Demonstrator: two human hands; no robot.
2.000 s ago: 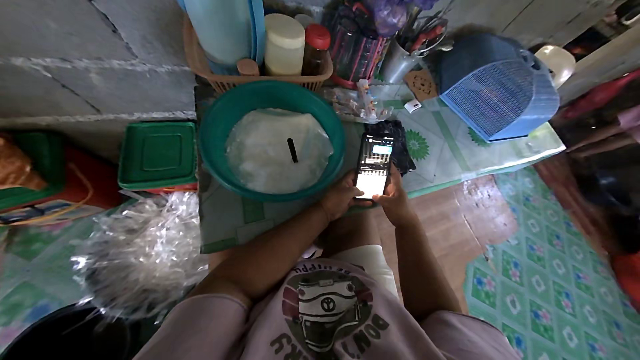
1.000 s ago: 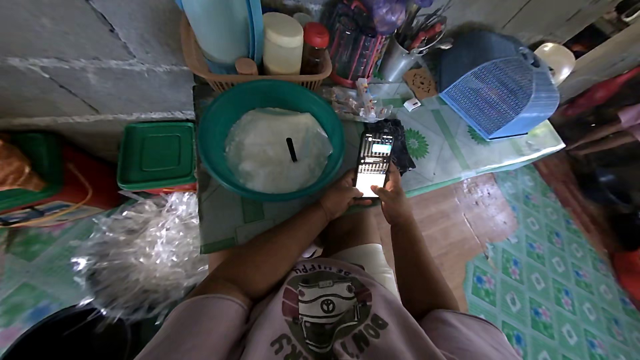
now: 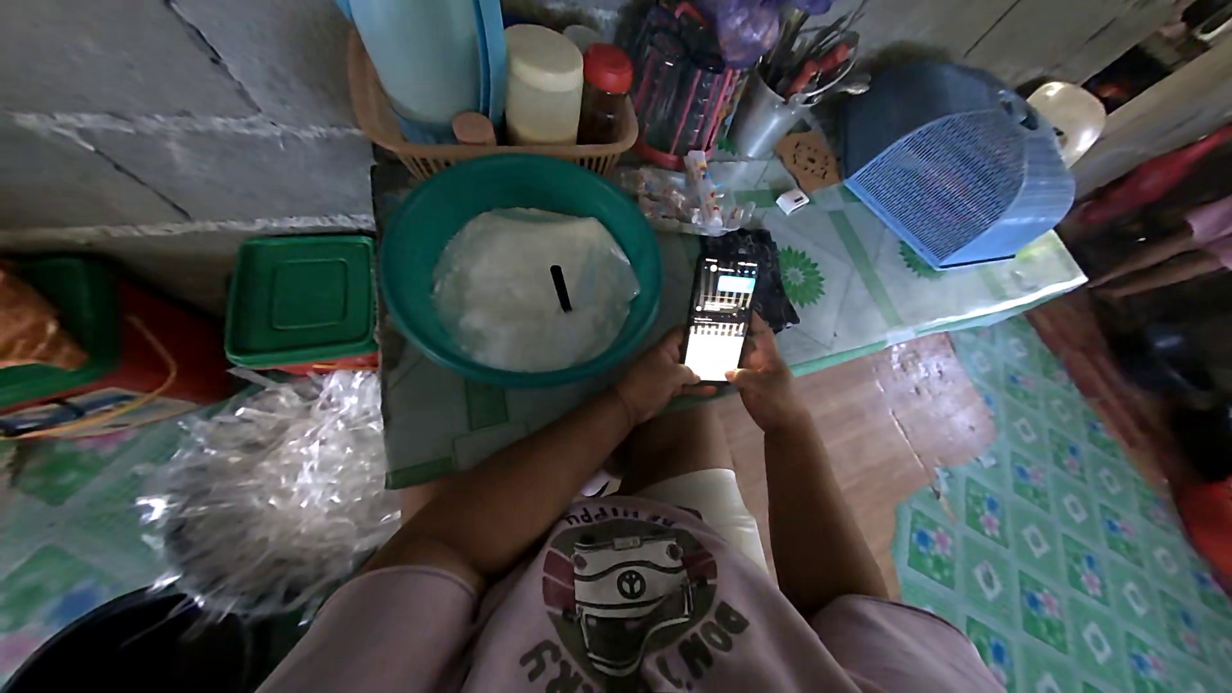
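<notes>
A lit smartphone (image 3: 720, 318) is held upright between my two hands at the front edge of the table. My left hand (image 3: 662, 375) grips its lower left side, and my right hand (image 3: 767, 377) holds its lower right side, both thumbs by the bright lower screen. Behind the phone lies a crumpled black plastic bag (image 3: 773, 279). To the left, a green plastic basin (image 3: 404, 289) holds a sheet of clear plastic over something white (image 3: 520, 318), with a small black stick-like object (image 3: 561, 289) on top.
A tan plastic basket (image 3: 616, 135) of containers stands against the block wall. Small plastic packets (image 3: 674, 197), a metal cup of utensils (image 3: 760, 115) and a blue slatted plastic container (image 3: 962, 164) are along the table's back. At left are a green-lidded bucket (image 3: 303, 298) and a heap of clear plastic strips (image 3: 279, 491).
Both hands keep hold of the phone, and the thumbs have shifted slightly over its lower screen. The basin and the things on the table have stayed in place.
</notes>
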